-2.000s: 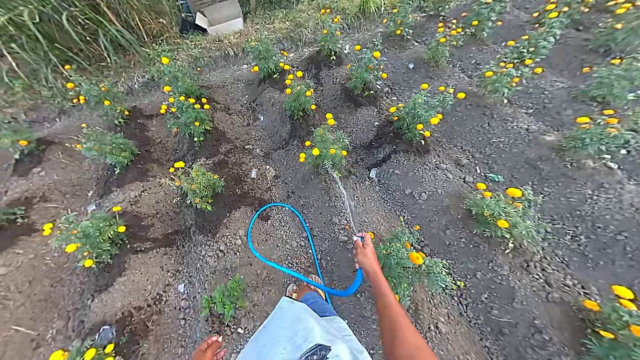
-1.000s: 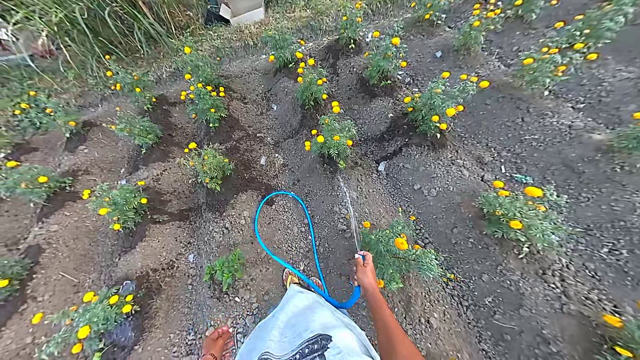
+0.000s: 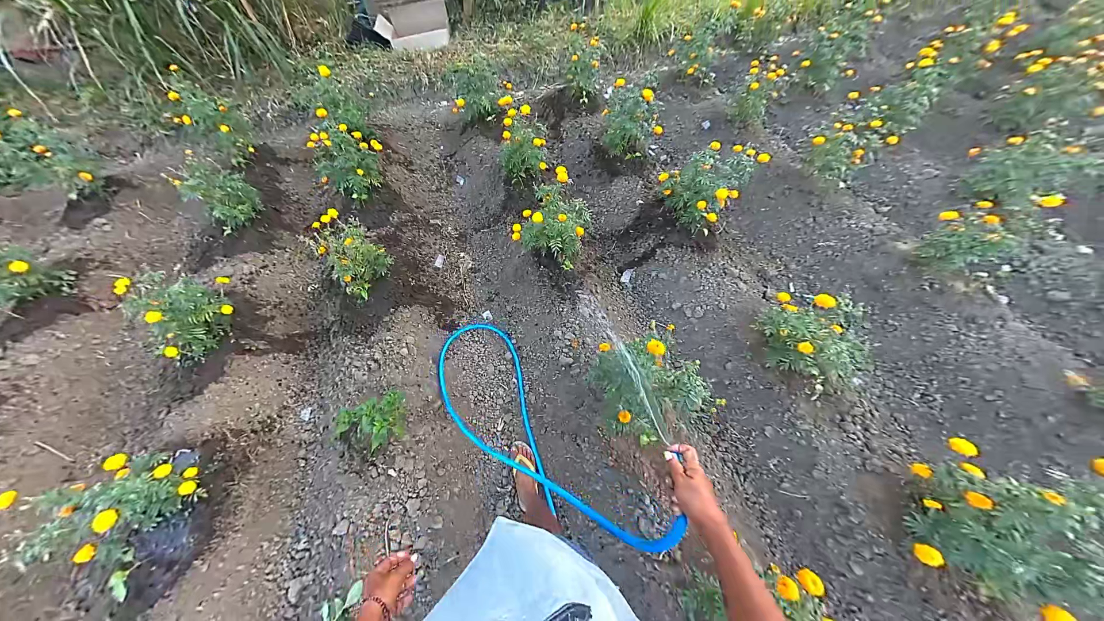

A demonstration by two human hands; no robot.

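My right hand (image 3: 693,485) is closed around the end of a blue garden hose (image 3: 595,516), and a thin stream of water (image 3: 634,373) leaves it, passing up and left over a marigold plant (image 3: 655,379) with yellow flowers. The hose bends below the hand and loops on the soil in front of me. My left hand (image 3: 392,580), with a bracelet at its wrist, hangs low at the lower left, fingers apart and holding nothing. A small green plant without flowers (image 3: 371,423) grows above it.
Marigold plants stand in rows on uneven soil, among them one ahead (image 3: 555,228), one at right (image 3: 815,336) and one at lower left (image 3: 129,509). My sandalled foot (image 3: 524,470) is beside the hose. A cardboard box (image 3: 414,24) lies by tall grass (image 3: 190,43) at the far edge.
The stream, which reached toward the base of the plant ahead, now passes over the nearer marigold beside my right hand. That hand has moved rightward and still grips the hose.
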